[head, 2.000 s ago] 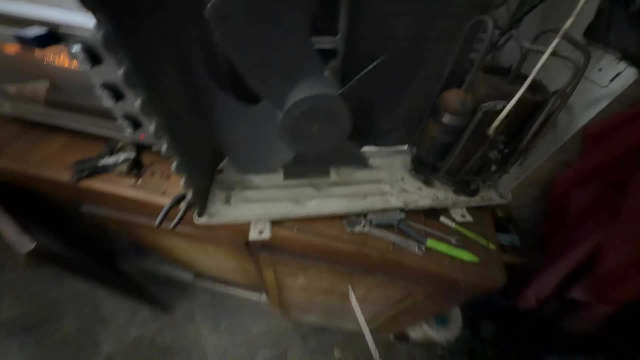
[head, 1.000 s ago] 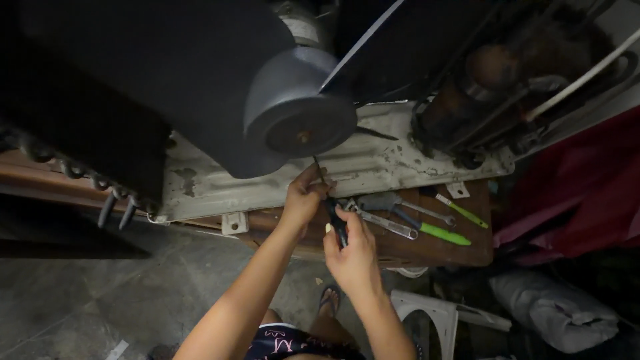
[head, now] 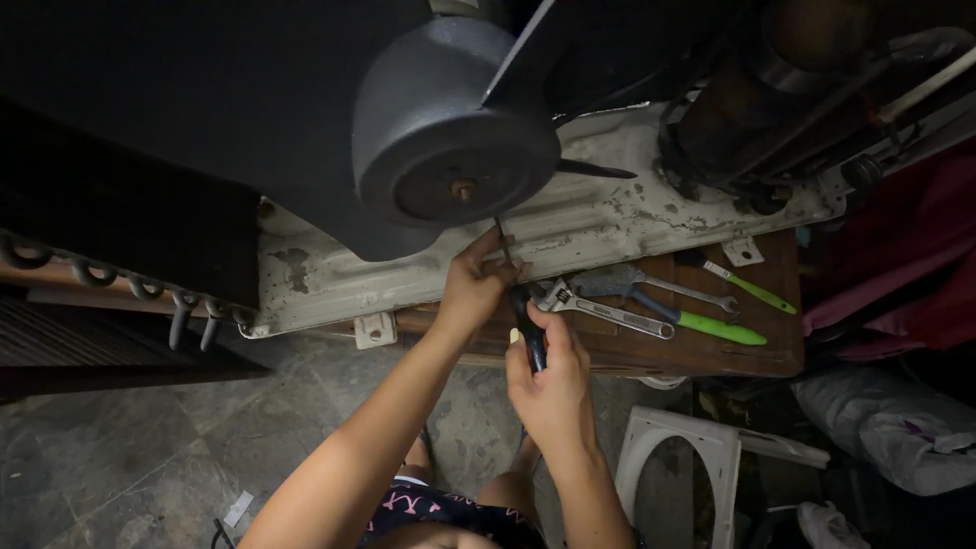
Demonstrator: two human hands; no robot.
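Observation:
My right hand (head: 553, 366) grips the dark handle of a screwdriver (head: 531, 324). My left hand (head: 476, 286) steadies its thin shaft between the fingers, just below the grey hub of a fan (head: 457, 152). The shaft points up to the hub's lower rim; whether its tip touches anything is hidden. A rusty shaft end with a nut (head: 462, 189) shows at the hub's middle. Below the fan lies the worn white metal base (head: 595, 221) of an outdoor air-conditioner unit. An adjustable wrench (head: 610, 314) lies just right of my hands.
On the wooden cabinet (head: 778, 354) lie an open-end wrench (head: 686, 292), a green-handled brush (head: 720, 328) and a smaller green-handled brush (head: 762, 293). Condenser coil bends (head: 91, 274) stick out at left; a rusty compressor (head: 732, 114) stands at right. A white plastic frame (head: 679, 423) is on the floor.
Two seconds ago no hands were in view. One second ago both hands were at the screwdriver under the hub, much as now. The view has moved closer to the fan.

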